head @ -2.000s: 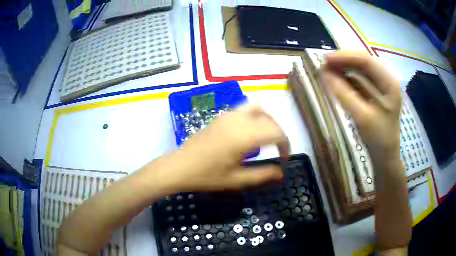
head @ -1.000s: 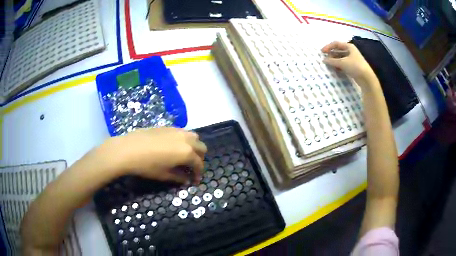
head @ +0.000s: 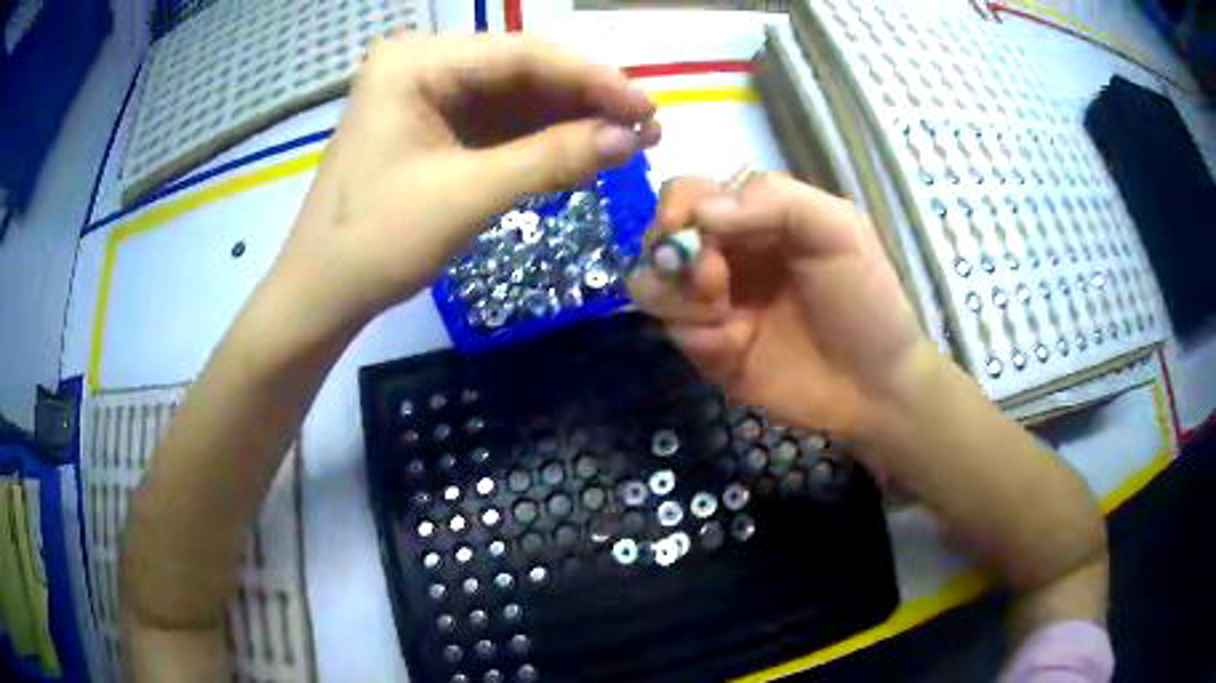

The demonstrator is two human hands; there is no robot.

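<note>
My left hand [head: 454, 174] is raised over the blue bin, thumb and forefinger pinched on a tiny part [head: 643, 131], too small to make out. My right hand [head: 787, 287] is beside it, over the bin's right side, its fingers closed around a thin stick tool [head: 678, 251] seen nearly end-on. The blue bin [head: 460, 320] holds many small silver flanged parts [head: 534, 260]. The black tray [head: 587, 627] lies below, with parts standing in rows at its left and loose silver discs [head: 703, 504] near its middle. The hands do not touch each other.
The loaded pale tray [head: 994, 214] tops a stack at right, with black trays [head: 1154, 200] beyond. A slotted pale tray [head: 267, 587] lies at left, another pale tray [head: 247, 67] at far left. A small dark ring [head: 239, 250] lies on the bench.
My right hand has moved left from the loaded pale tray to over the bin. My left hand has risen from the black tray. The camera view has also shifted.
</note>
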